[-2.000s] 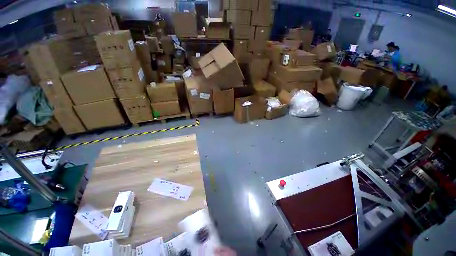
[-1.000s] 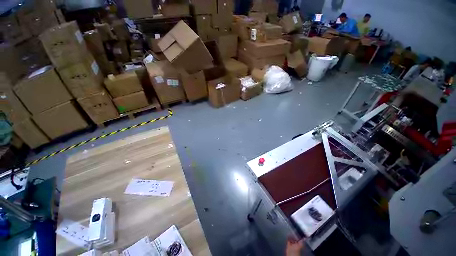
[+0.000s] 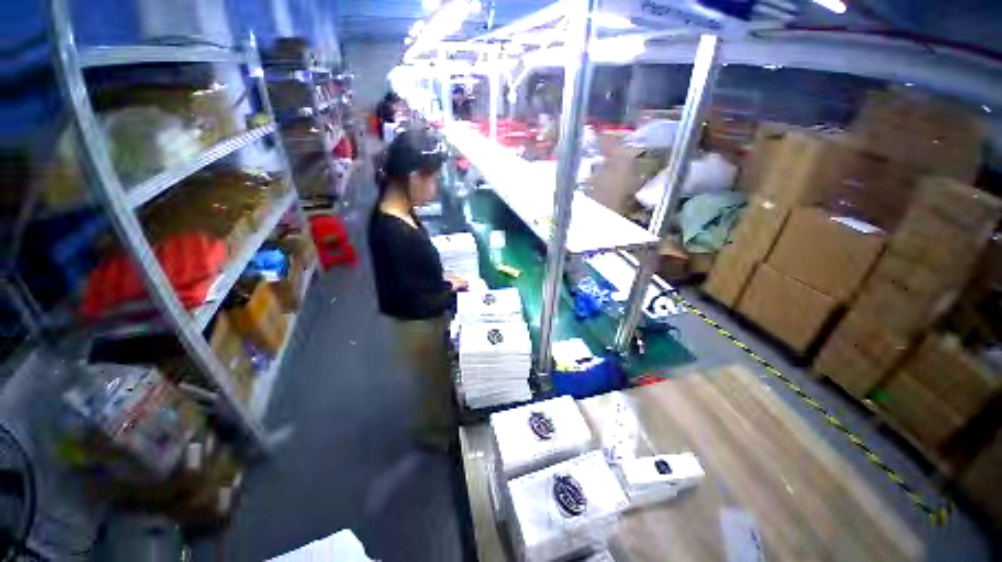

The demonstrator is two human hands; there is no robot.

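Observation:
Two stacks of white product boxes stand at the left edge of the wood-grain table (image 3: pixel 769 461); the nearer product box stack (image 3: pixel 566 499) and the one behind it (image 3: pixel 540 430) show dark round coil pictures on top. A narrow small white box (image 3: pixel 663 472) with a dark spot lies to their right, touching or close beside the nearer stack. A paper sheet (image 3: pixel 741 536) lies at the table's front. A white object (image 3: pixel 325 549) is cut off by the bottom edge. Neither of my hands is in the picture.
A person (image 3: pixel 409 253) in dark clothes stands at the green-topped packing line (image 3: pixel 549 296), beside more white box stacks (image 3: pixel 494 362). Metal shelving (image 3: pixel 165 176) stands at the left. Brown cartons (image 3: pixel 824 258) are piled at the right behind yellow-black floor tape (image 3: pixel 813 401).
The view has swung far to the left, from the wrapping machine to the packing line and shelving. The hand seen at the bottom near the machine bed is out of the picture.

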